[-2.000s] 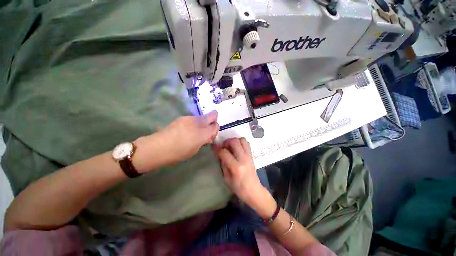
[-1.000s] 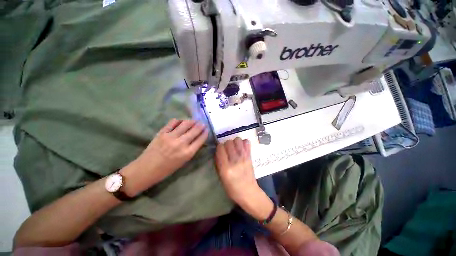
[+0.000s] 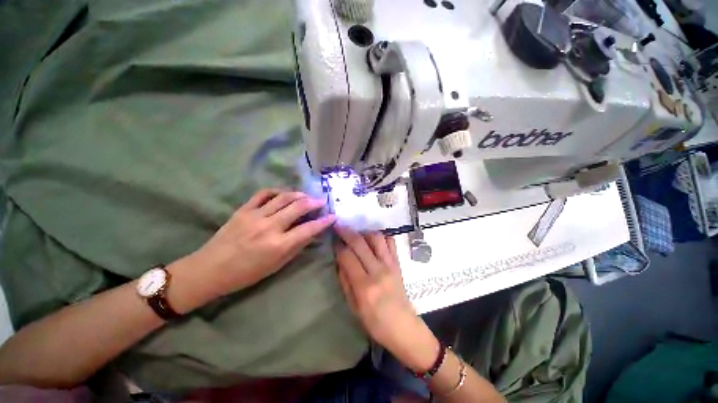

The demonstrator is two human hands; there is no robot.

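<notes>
The large olive-green garment lies spread left of the needle and under both hands. My left hand lies on it, thumb and fingertips at its edge just before the presser foot, in bright bluish-white light. My right hand is at the same edge, nearer my body, fingertips close to the left hand's. The edge between them is mostly hidden by the fingers. The white machine head marked "brother" stands above. Whether the fingers pinch the edge or only press it is hard to see.
A phone with a red screen lies under the machine arm. A small metal arm with a rounded end, a slim grey item and a printed ruler are to the right. More green cloth hangs at my lap. A crate stands beside the table.
The view has shifted, so the machine sits lower and further right. My left hand lifted from the edge, moved back over the cloth, and is now up close to the presser foot. My right hand stays near the edge.
</notes>
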